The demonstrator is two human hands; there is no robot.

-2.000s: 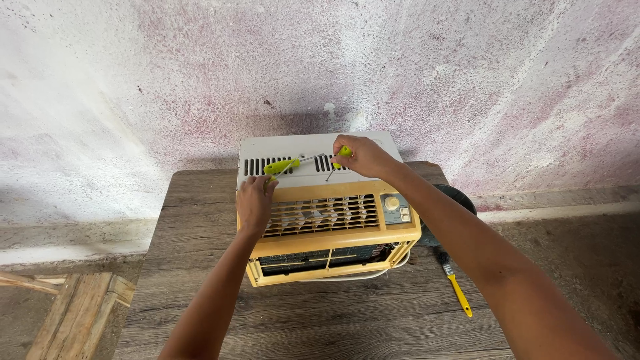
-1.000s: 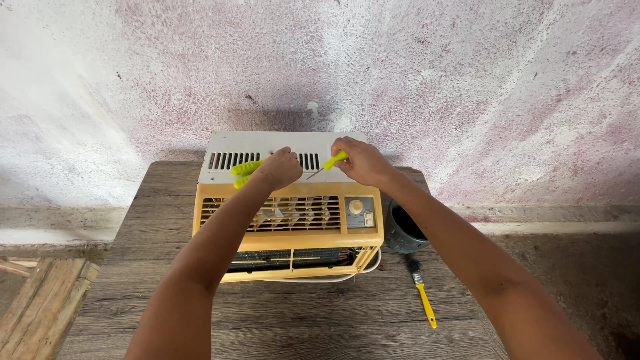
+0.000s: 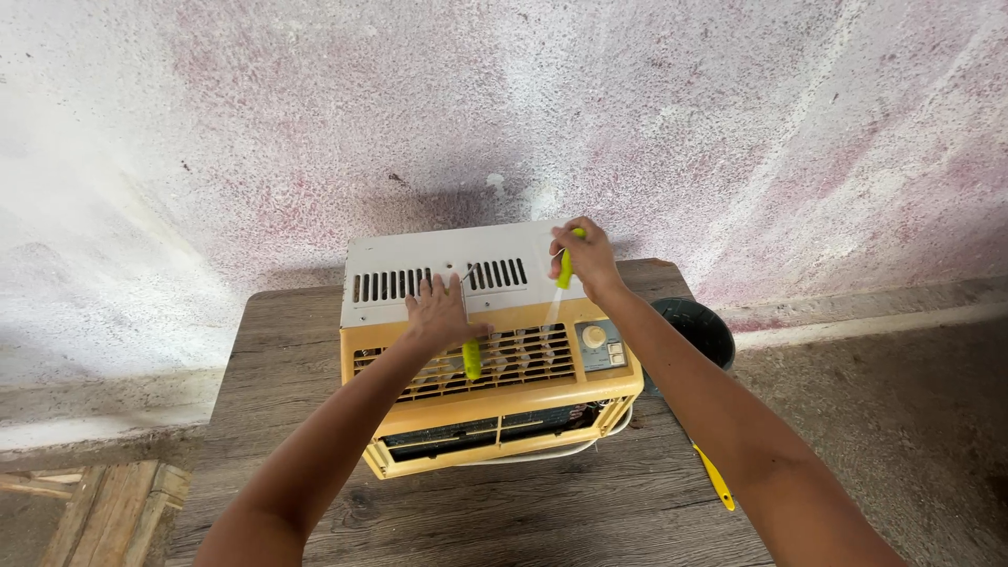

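Observation:
A window air conditioner with a white metal case (image 3: pixel 449 244) and a yellowed plastic front grille (image 3: pixel 472 398) sits on a wood-grain table. My left hand (image 3: pixel 441 315) lies with fingers spread over the edge where case and front meet. Its thumb crosses a screwdriver with a yellow-green handle (image 3: pixel 472 360), which lies on the grille; part of that tool is hidden by the hand. In my right hand (image 3: pixel 584 256), above the right part of the case, is a second tool with a yellow-green handle (image 3: pixel 565 269). Its shaft is blurred and points down toward the grille.
Right of the unit stands a dark round bucket (image 3: pixel 697 335). A brush with a yellow handle (image 3: pixel 713 476) lies near the table's (image 3: pixel 268 370) right edge, partly behind my right forearm. A white cord (image 3: pixel 543 455) curves below the unit. Behind is a stained wall; a wooden stool (image 3: pixel 106 512) is at lower left.
My right hand has moved right along the case with its tool. My left hand has spread its fingers, and a yellow-green handle now lies on the grille by its thumb. The view has shifted.

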